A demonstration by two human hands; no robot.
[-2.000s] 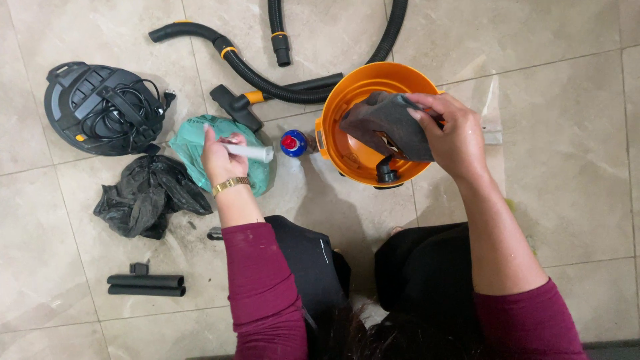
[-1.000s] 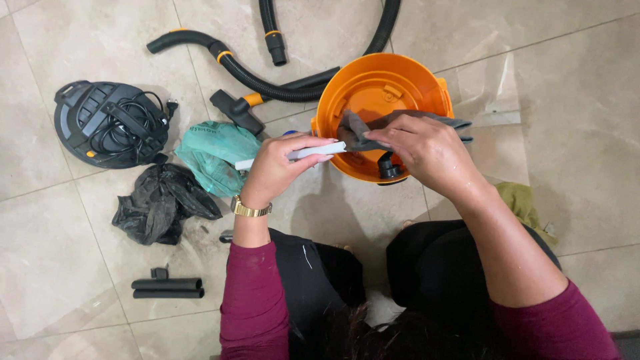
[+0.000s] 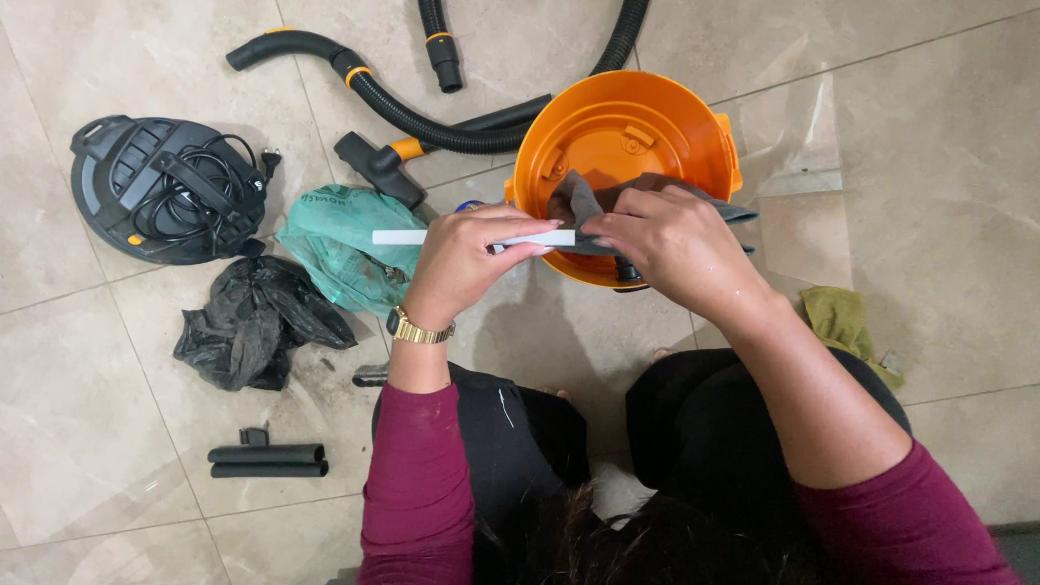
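Note:
My left hand [image 3: 475,248] grips a white plastic strip [image 3: 398,237] that lies level across the view. Its right end meets the edge of a dark grey cloth bag [image 3: 573,199], which my right hand [image 3: 678,244] pinches between thumb and fingers. The bag hangs over the near part of an orange vacuum cleaner tank [image 3: 536,175] on the floor. Inside the tank, a black fitting [image 3: 626,270] shows partly below the bag. Where strip and bag meet, my fingertips hide some detail.
Left of the tank lie the vacuum motor head with its cord [image 3: 171,191], a green plastic bag [image 3: 349,244], a black plastic bag [image 3: 260,325] and black tubes [image 3: 268,461]. A ribbed hose [image 3: 414,118] and floor nozzle [image 3: 378,166] lie beyond. An olive cloth [image 3: 841,325] is at right.
Two seconds ago my left hand held the strip away from the bag, over the green plastic bag; it has moved right to the bag's edge. My right hand has lowered the bag's edge toward the strip.

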